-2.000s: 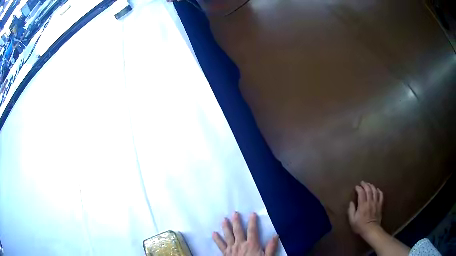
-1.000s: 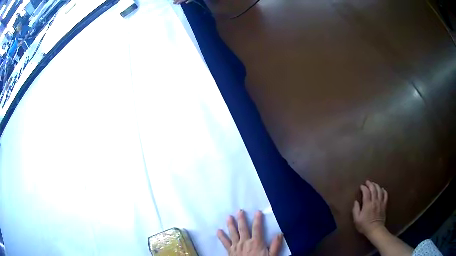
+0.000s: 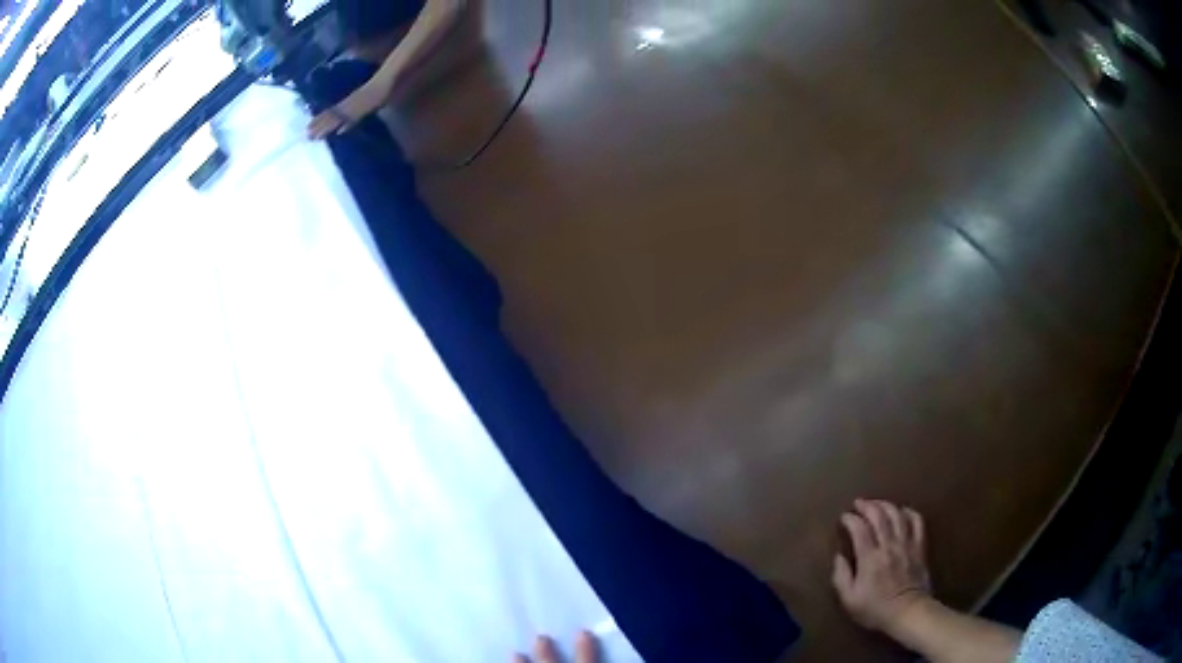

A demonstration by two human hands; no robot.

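A white paper sheet covers the left of the table. A dark navy fabric band shows along its right side, with a wavy outer edge. My left hand is cut off by the bottom edge; only its fingertips show, resting apart on the paper near its right edge. My right hand lies palm down on the brown table, right of the fabric's end, holding nothing.
Another person's arm reaches in at the top, its hand at the paper's far edge. A small dark block sits on the paper. A black and red cable lies on the table.
The view has shifted, showing more of the far end, the other person's arm and the cable. The yellow-gold block and most of my left hand have left the picture. My right hand still rests on the table.
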